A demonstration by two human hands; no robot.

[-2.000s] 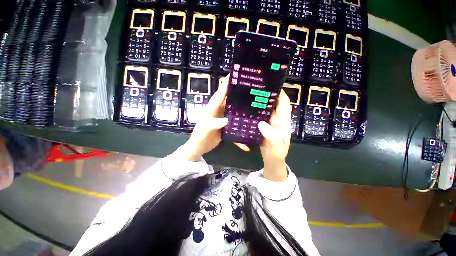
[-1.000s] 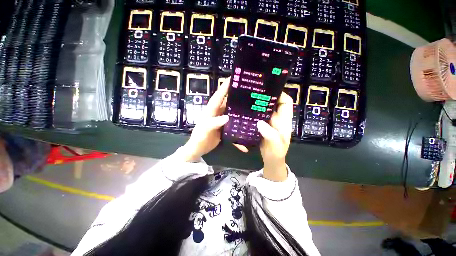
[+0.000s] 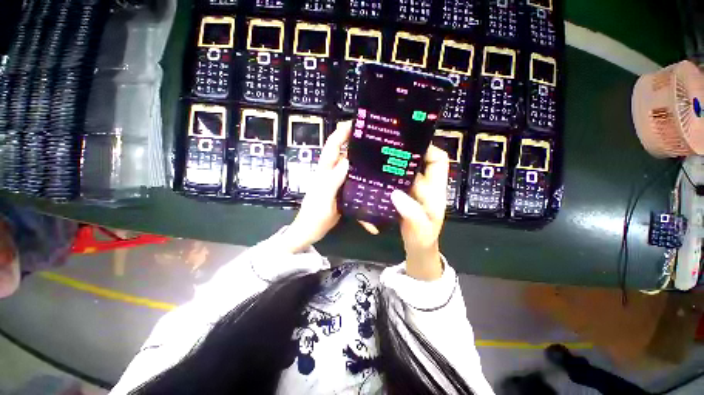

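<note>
A large dark smartphone (image 3: 397, 139) is held upright between my two hands, its lit screen showing a chat with green bubbles and a keyboard below. My left hand (image 3: 323, 189) grips its left edge. My right hand (image 3: 423, 202) grips its right edge, with the thumb over the keyboard. Behind it lies a black phone tray (image 3: 370, 212) with rows of keypad phones (image 3: 256, 150) that have gold-edged screens. The smartphone and hands hide part of the two nearer rows.
Ridged stacked trays (image 3: 46, 100) and shiny clear plastic (image 3: 123, 108) lie at left. At right are a pink fan (image 3: 670, 109), a small dark keypad piece (image 3: 667, 230), a white power strip (image 3: 689, 231) and a thin cable (image 3: 627, 231). Another person's arm (image 3: 38, 235) shows at left.
The smartphone has shifted slightly down and left in my hands. My left thumb has drawn back from the keyboard to the phone's edge. A dark shape at the lower right has moved left.
</note>
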